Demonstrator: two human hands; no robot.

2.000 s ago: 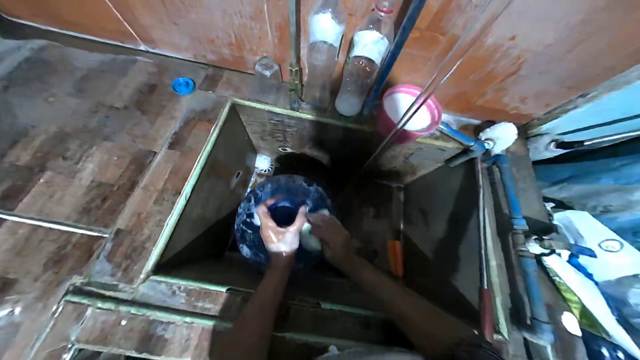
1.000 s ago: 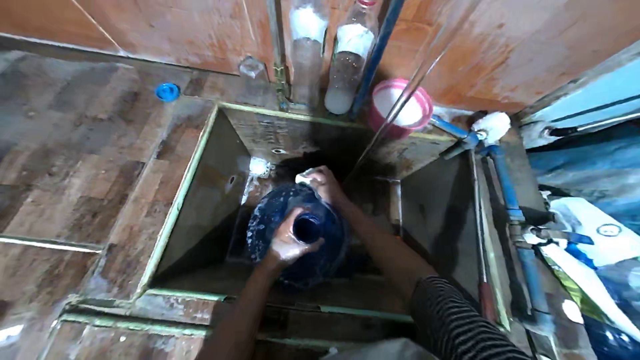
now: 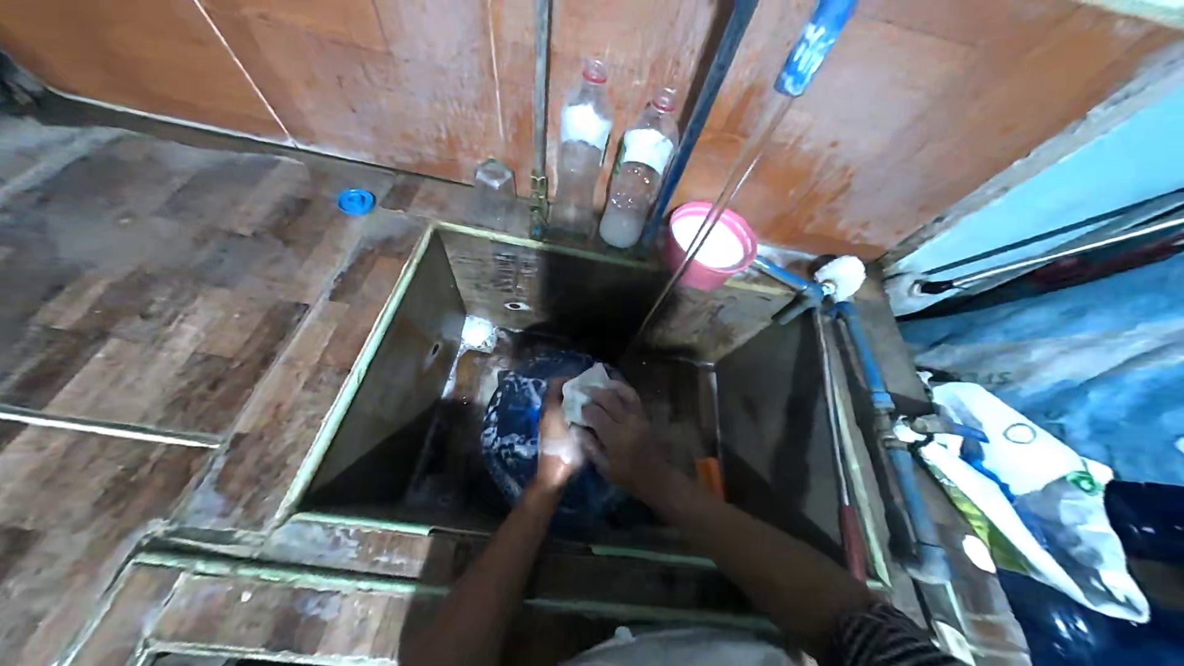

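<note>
A dark blue round plastic water jug (image 3: 515, 425), streaked with suds, stands in a deep tiled basin (image 3: 370, 379). My left hand (image 3: 557, 439), soapy at the wrist, grips the neck at the jug's top; the neck itself is mostly hidden. My right hand (image 3: 620, 425) holds a whitish cloth or sponge (image 3: 588, 388) against the neck, close beside my left fingers. A blue cap (image 3: 356, 202) lies on the tiled ledge at the upper left.
Behind the basin stand two clear plastic bottles (image 3: 579, 166) and a pink tub (image 3: 710, 245) holding something white. Blue pipes (image 3: 865, 356) with a valve run along the right edge. An orange object (image 3: 710, 476) lies in the basin. White plastic bags (image 3: 1017, 444) lie at right.
My right hand has come from the jug's far side back to its neck, the whitish cloth or sponge still in it. My left hand stays at the neck.
</note>
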